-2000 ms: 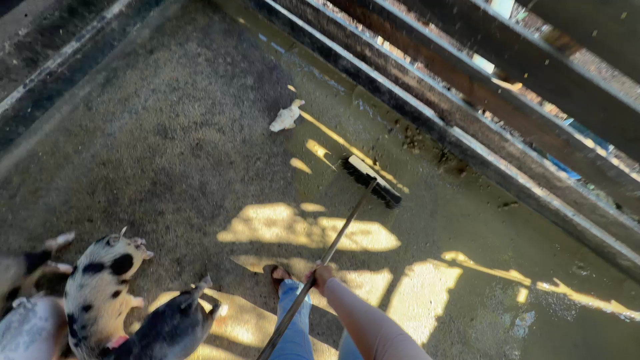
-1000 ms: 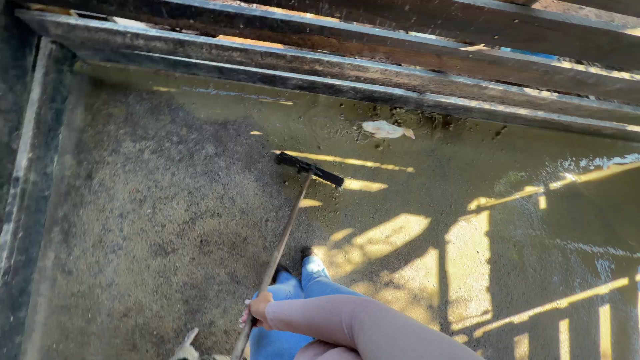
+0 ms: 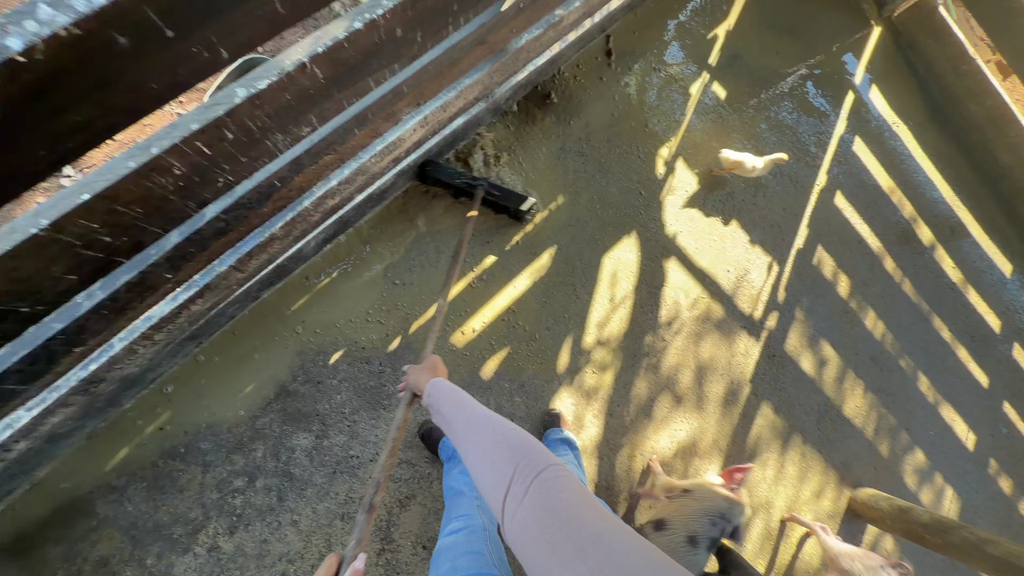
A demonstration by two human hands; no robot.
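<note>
A push broom's dark head (image 3: 480, 190) lies on the wet concrete floor, close to the foot of the slatted wall, beside a patch of muck. Its long wooden handle (image 3: 450, 276) runs down toward me. My right hand (image 3: 424, 374), at the end of a pale pink sleeve, is closed around the middle of that handle. Lower down, at the bottom edge of the view, my left hand (image 3: 342, 565) grips the handle too; only its fingers show.
A slatted wall (image 3: 200, 184) runs along the left. Muddy water (image 3: 264, 344) lies at its foot. A white duck-like bird (image 3: 750, 162) is on the floor at upper right. A spotted pig (image 3: 688, 512) and a pinkish pig (image 3: 848, 552) stand at lower right, near a wooden pole (image 3: 936, 528).
The broom head, out on the floor a second ago, is now close to the slatted wall by the muck. The view has turned strongly. Pigs and a fence shadow now show at right.
</note>
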